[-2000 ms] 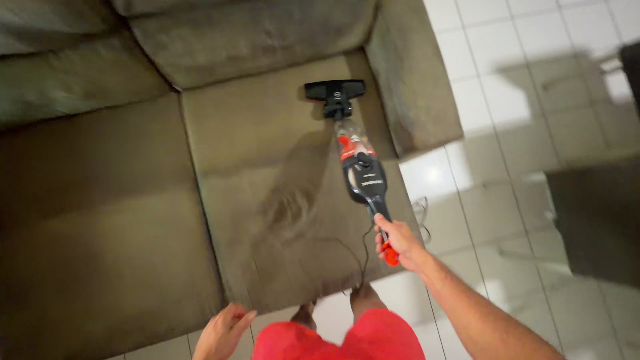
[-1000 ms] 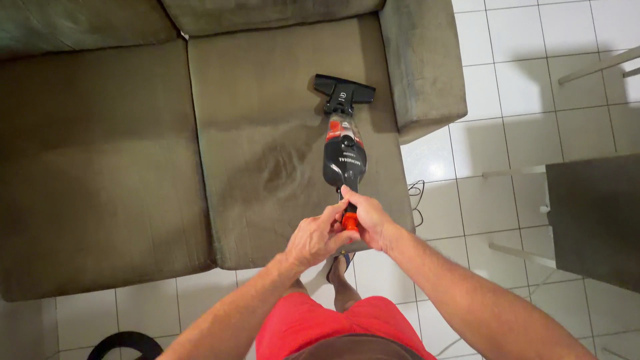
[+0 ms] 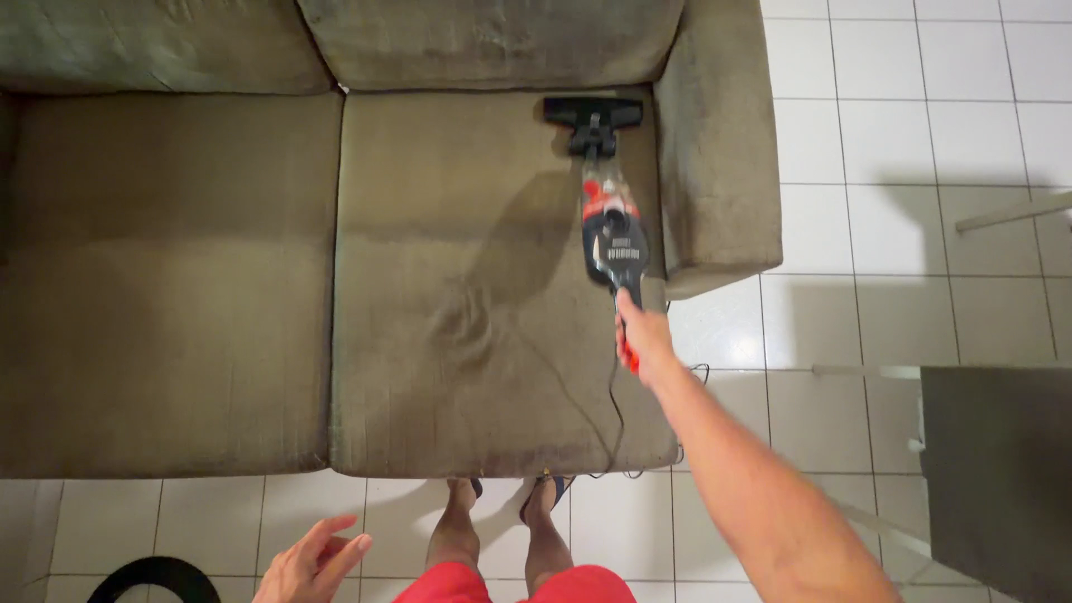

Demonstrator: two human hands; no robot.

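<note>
My right hand [image 3: 646,335] grips the handle of a black and red handheld stick vacuum cleaner [image 3: 615,243]. Its wide black floor nozzle [image 3: 593,113] rests on the right seat cushion [image 3: 469,218] of a brown-green fabric sofa, near the backrest and the right armrest. A thin black power cord [image 3: 618,410] runs from the handle down over the cushion's front edge. My left hand [image 3: 314,563] holds nothing, fingers apart, over the floor in front of the sofa.
The sofa's left seat cushion [image 3: 167,285] and right armrest [image 3: 720,151] flank the vacuumed-side cushion. A dark chair or table piece [image 3: 997,477] stands on the tiled floor [image 3: 888,142] at right. A black curved object [image 3: 155,578] lies at bottom left. My feet are by the sofa's front edge.
One second ago both hands were at the vacuum's handle; my left hand has let go and moved down left. The nozzle has moved toward the backrest.
</note>
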